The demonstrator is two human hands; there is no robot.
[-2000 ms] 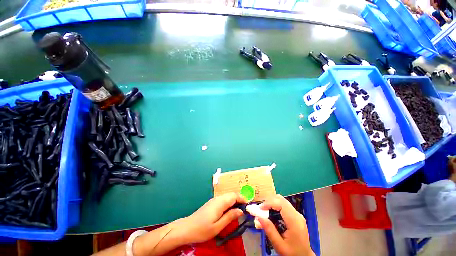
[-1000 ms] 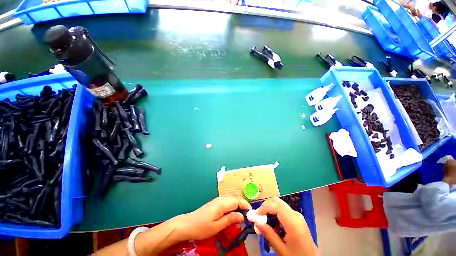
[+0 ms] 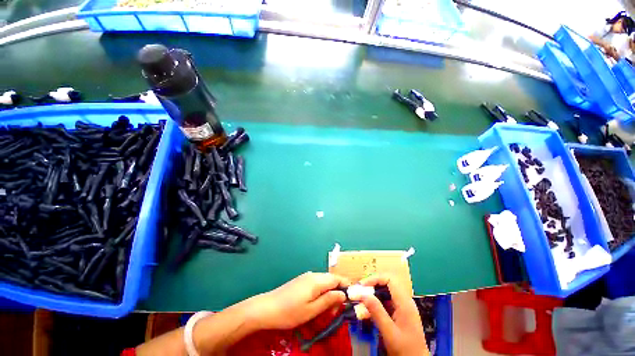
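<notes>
My left hand [image 3: 306, 302] and right hand [image 3: 398, 321] meet at the table's front edge, over the cardboard pad [image 3: 369, 263]. Between their fingertips they hold a white end piece [image 3: 360, 292] with black plastic parts at it. A slim black stick [image 3: 326, 335] slants down and left from the held piece, below the table edge. My fingers cover the exact joint. Many similar black handles fill the left blue bin [image 3: 66, 201], and more lie loose [image 3: 212, 188] beside it on the green tabletop.
A dark bottle [image 3: 182, 97] stands by the left bin. White squeeze bottles [image 3: 480, 174] and white tissue [image 3: 507, 231] lie beside the right bin [image 3: 519, 208] of small black fittings. Assembled pieces [image 3: 416, 104] lie on the belt. A lower bin [image 3: 442, 327] is below the edge.
The view has turned left, so the scene sits farther right and lower. The green disc seen on the pad before no longer shows. My hands still hold the piece together.
</notes>
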